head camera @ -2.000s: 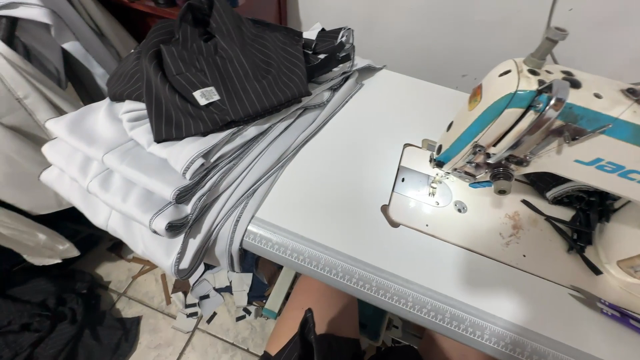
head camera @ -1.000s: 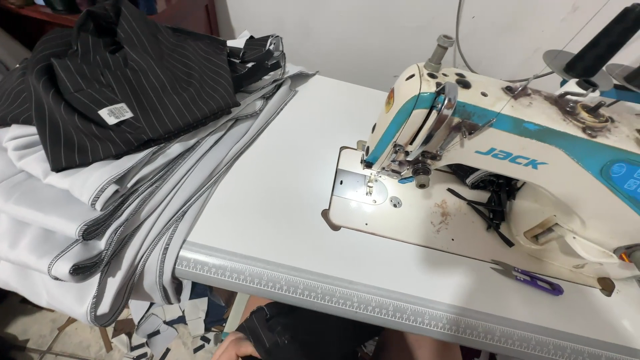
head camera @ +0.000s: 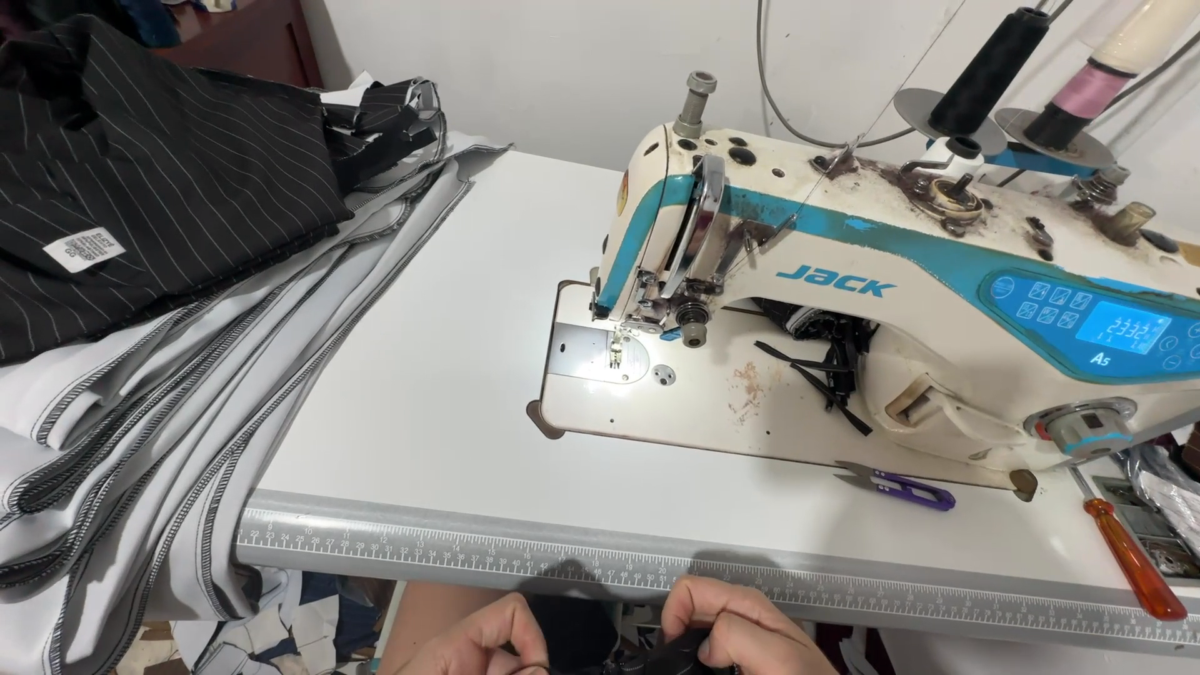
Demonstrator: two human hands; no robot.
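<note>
At the bottom edge, below the table's ruled front edge (head camera: 450, 548), my left hand (head camera: 483, 642) and my right hand (head camera: 736, 628) pinch a dark pinstriped cloth (head camera: 661, 656) between them; most of it is cut off by the frame. A white and teal Jack sewing machine (head camera: 825, 225) stands on the table, its lit presser foot (head camera: 616, 349) over the needle plate with no cloth under it. Purple thread snips (head camera: 909, 489) lie in front of the machine bed. A black pinstriped garment (head camera: 206, 159) with a white label rests on stacked light grey fabric pieces (head camera: 309, 347) at the left.
Black strips (head camera: 839, 366) lie under the machine arm. An orange-handled screwdriver (head camera: 1130, 558) is at the right edge of the table. Behind the machine stand a black thread cone (head camera: 989, 70) and a pink one (head camera: 1087, 91). Fabric scraps (head camera: 281, 628) lie on the floor at lower left.
The view has swung to the right. Both hands now show at the bottom edge with the dark cloth; one second ago only part of a hand showed beside it.
</note>
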